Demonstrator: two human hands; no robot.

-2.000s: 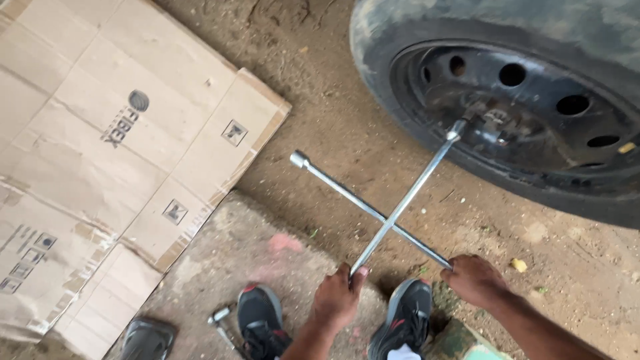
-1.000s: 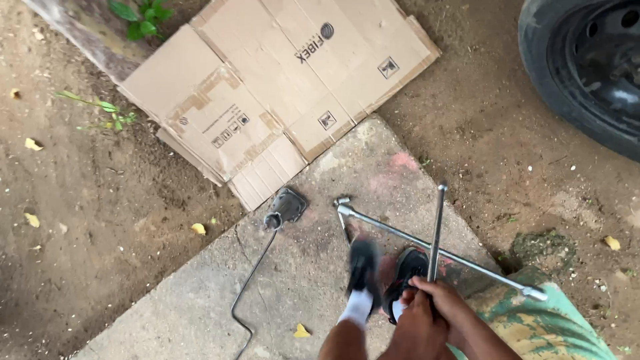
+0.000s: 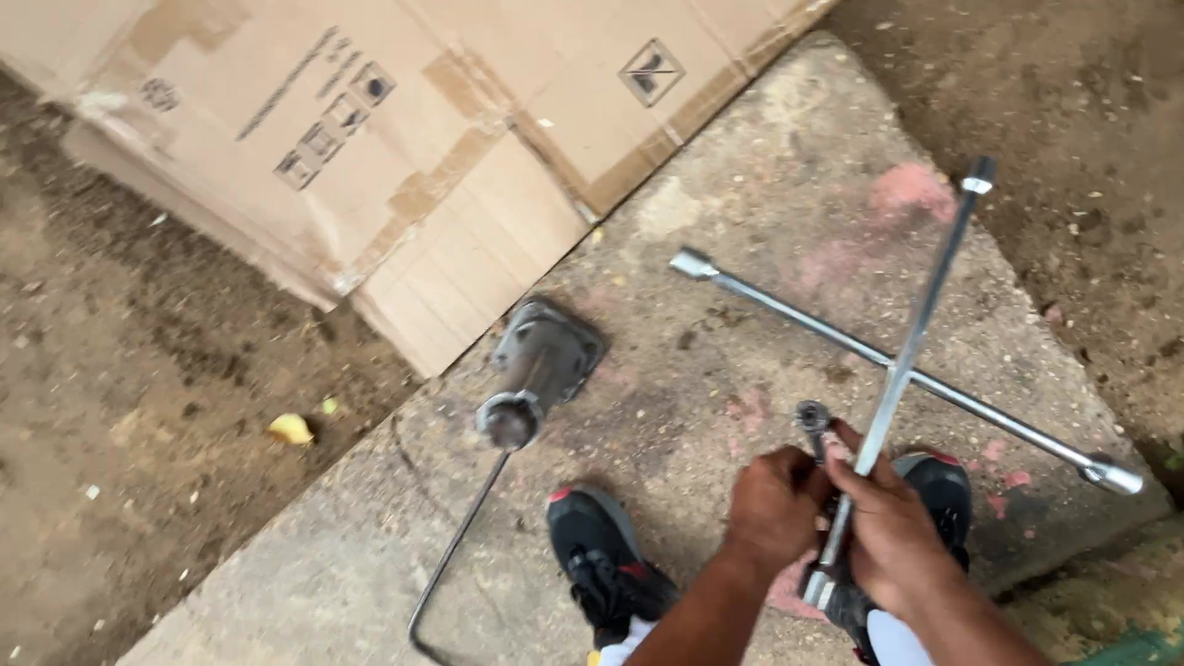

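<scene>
My right hand (image 3: 883, 518) is closed around one arm of a steel four-way lug wrench (image 3: 902, 365), whose crossed bars extend over the concrete. Close against it on the left, my left hand (image 3: 777, 504) grips a smaller ratchet-like wrench (image 3: 814, 421); its round head shows above my fingers, and its handle is largely hidden. A grey metal bottle jack or jack stand (image 3: 546, 356) stands on the concrete to the left of my hands, and a thin bent metal rod (image 3: 458, 546) lies below it.
Flattened cardboard (image 3: 499, 194) lies at the upper left, over the edge of the concrete slab (image 3: 351, 546). My shoes (image 3: 601, 546) are on the slab, near my hands. Bare soil (image 3: 139, 398) borders the slab, with a yellow leaf (image 3: 291, 428) on it.
The lug wrench, earlier against the wheel, is now above the slab in my right hand. The smaller wrench, earlier on the slab, is now in my left hand. The view has swung away from the wheel.
</scene>
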